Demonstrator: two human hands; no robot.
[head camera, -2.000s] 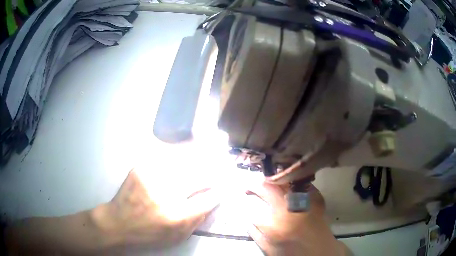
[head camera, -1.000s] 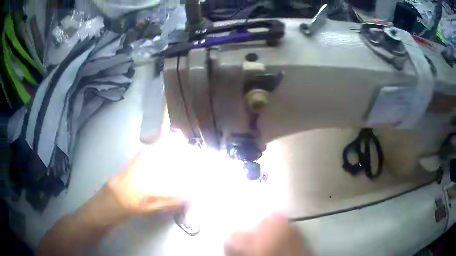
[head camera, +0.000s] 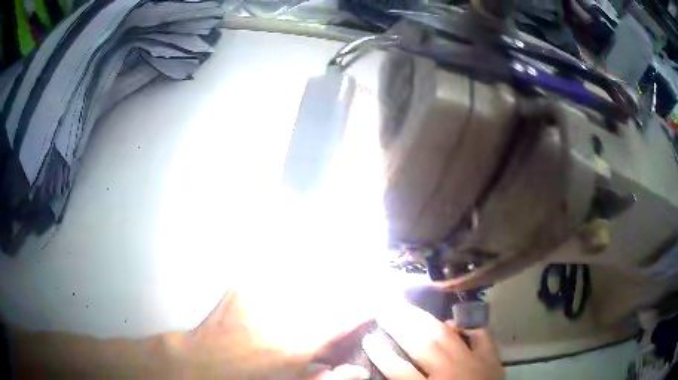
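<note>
A small dark fabric piece (head camera: 351, 346) lies below the presser foot area, partly washed out by the lamp glare. My left hand (head camera: 256, 345) comes in from the lower left, its fingertips at the fabric's left side and holding it. My right hand (head camera: 435, 352) is on the fabric's right side with fingers bent over it, just below the machine head. The cream sewing machine head (head camera: 461, 156) stands above my right hand, with a small grey block (head camera: 470, 314) beside the needle area. The needle itself is hidden in the glare.
A pile of striped grey, white and black pieces (head camera: 67, 96) lies at the upper left of the white table (head camera: 111, 245). A pale rounded bar (head camera: 320, 126) is left of the head. Black-handled scissors (head camera: 565, 288) are at the right. Purple-handled tools (head camera: 557, 87) lie on the head.
The view has swung back toward the left and closer since one second ago. My hands are now close together on the dark fabric, with my right hand's fingers near the grey block.
</note>
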